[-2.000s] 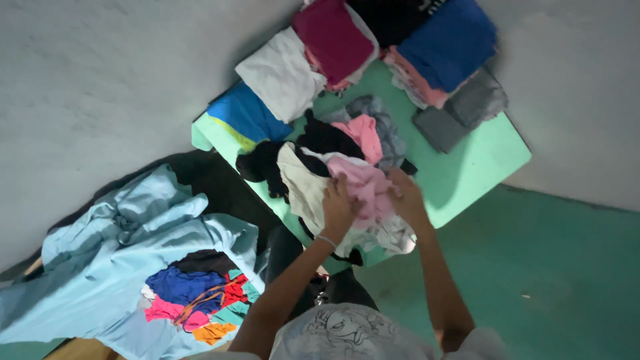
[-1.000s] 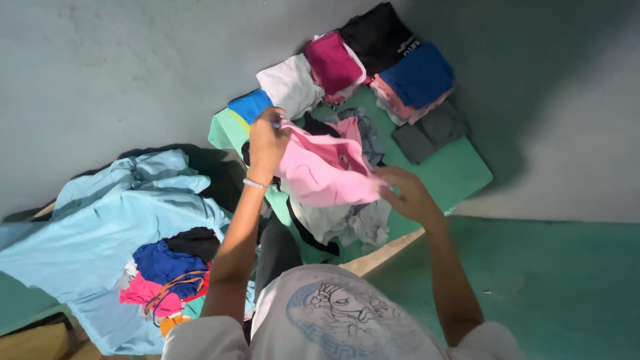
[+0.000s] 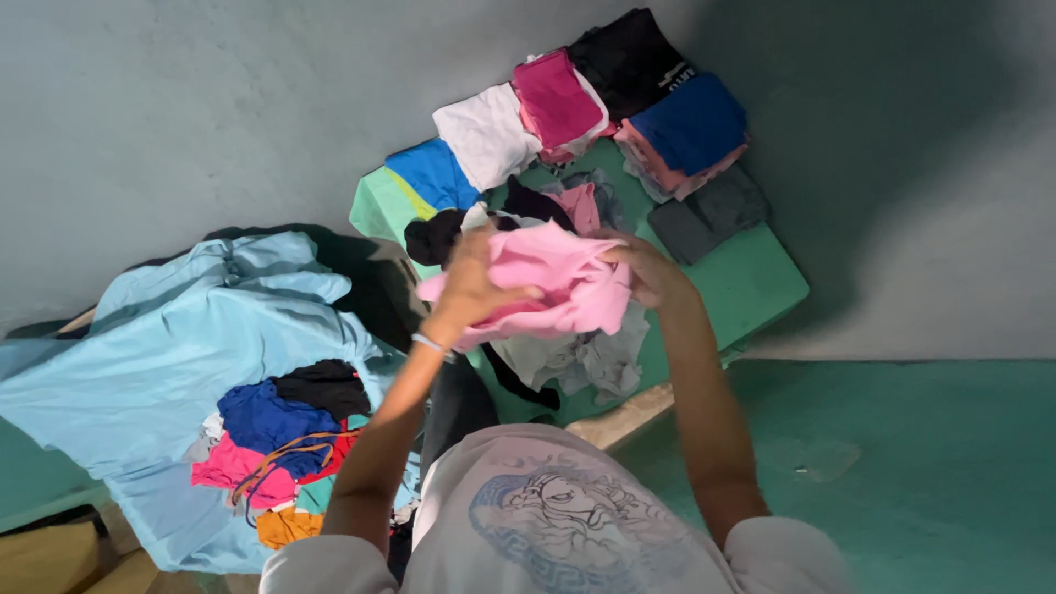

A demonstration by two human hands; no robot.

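Note:
A crumpled pink garment is held up between my two hands, above a green table. My left hand has hold of its left side, thumb extended across the cloth. At its upper right edge, my right hand grips the fabric. Beneath it lie loose clothes: a pale grey garment, a black one and a smaller pink one. Part of this heap is hidden by the pink cloth and my hands.
Folded stacks line the table's far side: blue, white, magenta, black, dark blue and dark grey. At left, a light blue sheet bears mixed small clothes. A wall stands behind.
The pink garment was on the heap two seconds ago, then was lifted and spread between my hands. Now it is more bunched, and my left hand is lower on it.

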